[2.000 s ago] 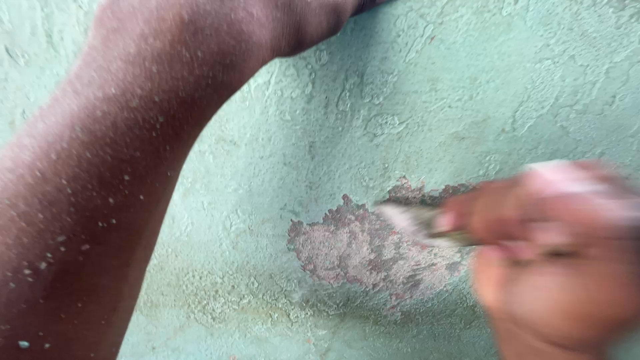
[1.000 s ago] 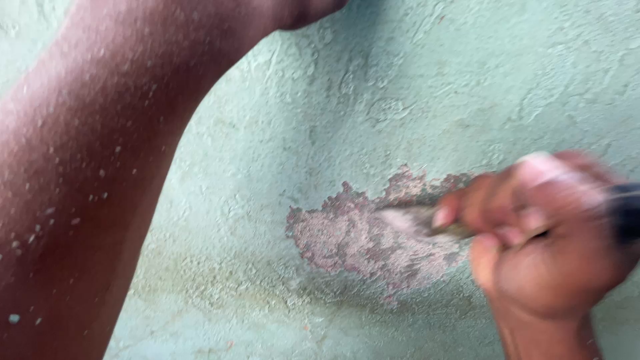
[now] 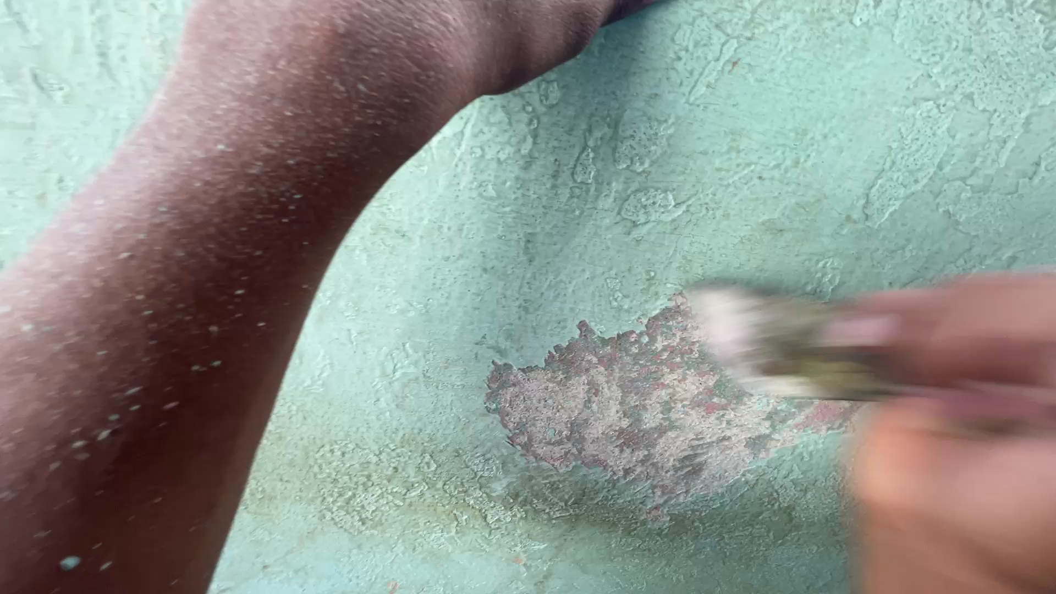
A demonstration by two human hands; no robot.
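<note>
My right hand [image 3: 965, 396], blurred, is closed around a scraper [image 3: 767, 342] at the right. The pale blade of the tool lies over the upper right part of a bare patch [image 3: 610, 404] where pinkish-grey plaster shows through green paint. My left hand [image 3: 569, 33] reaches up along the wall at the top; only its wrist side and heel show, the fingers are out of frame. Paint flecks and dust dot my left forearm [image 3: 206, 231], which crosses the left side.
The green painted wall [image 3: 462, 280] fills the background, with blistered, uneven paint at the upper right. A rough, brownish, crumbly band [image 3: 396, 487] runs across below the bare patch.
The scraper and my right hand have shifted relative to the patch, with the blade now at its upper right. My left arm stays raised at the left.
</note>
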